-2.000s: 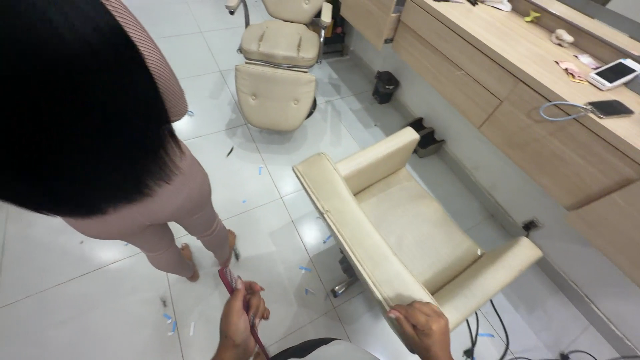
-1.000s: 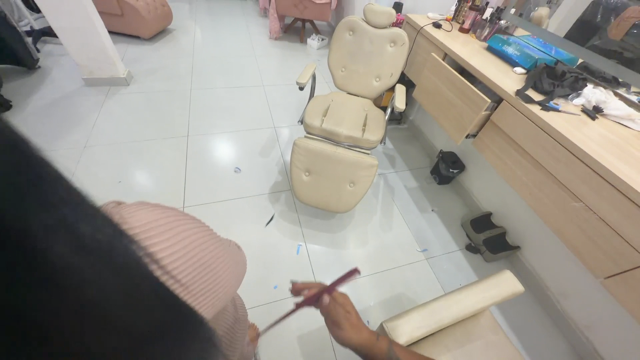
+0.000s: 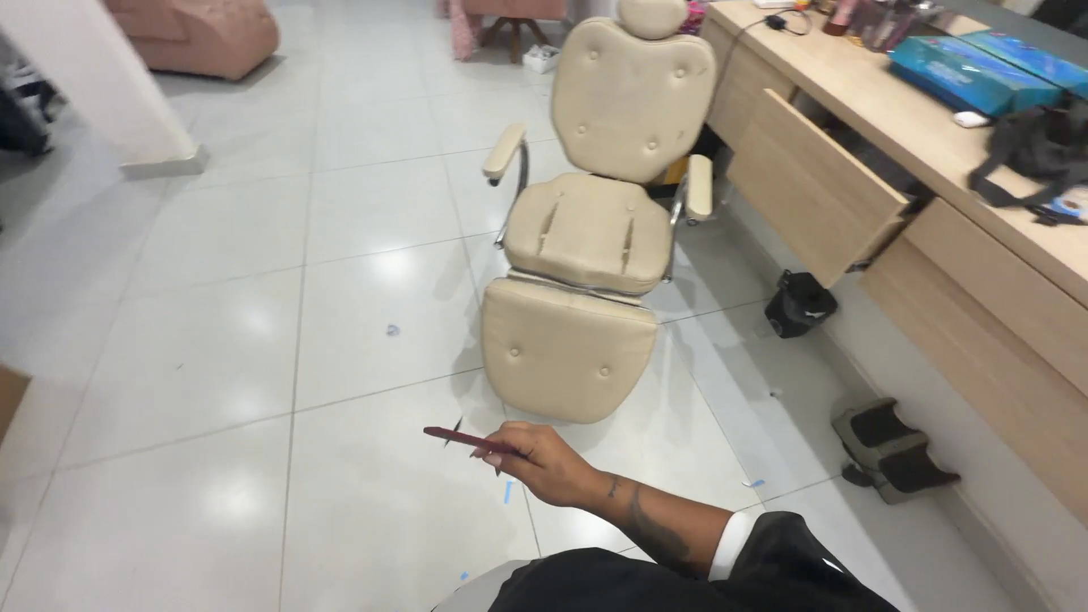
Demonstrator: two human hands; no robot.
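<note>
My right hand (image 3: 540,461) reaches out at the lower middle with its fingers closed on a slim dark red comb (image 3: 463,438), which points left over the tiled floor. The forearm comes in from the lower right, out of a black sleeve with a white cuff. My left hand is out of view. Beyond the right hand stands a cream padded salon chair (image 3: 591,225), its leg rest (image 3: 569,348) just above the hand in the picture.
Along the right runs a wooden counter (image 3: 850,85) with an open drawer (image 3: 816,183), blue boxes (image 3: 977,72) and a black bag. Beneath are a black bin (image 3: 799,304) and a footrest (image 3: 892,450). A white pillar (image 3: 102,76) stands at left. Blue scraps lie on the floor.
The view has swung. The person with long dark hair, at the left in both earlier frames, is out of sight. My right hand, earlier on the near chair's back, now holds the comb.
</note>
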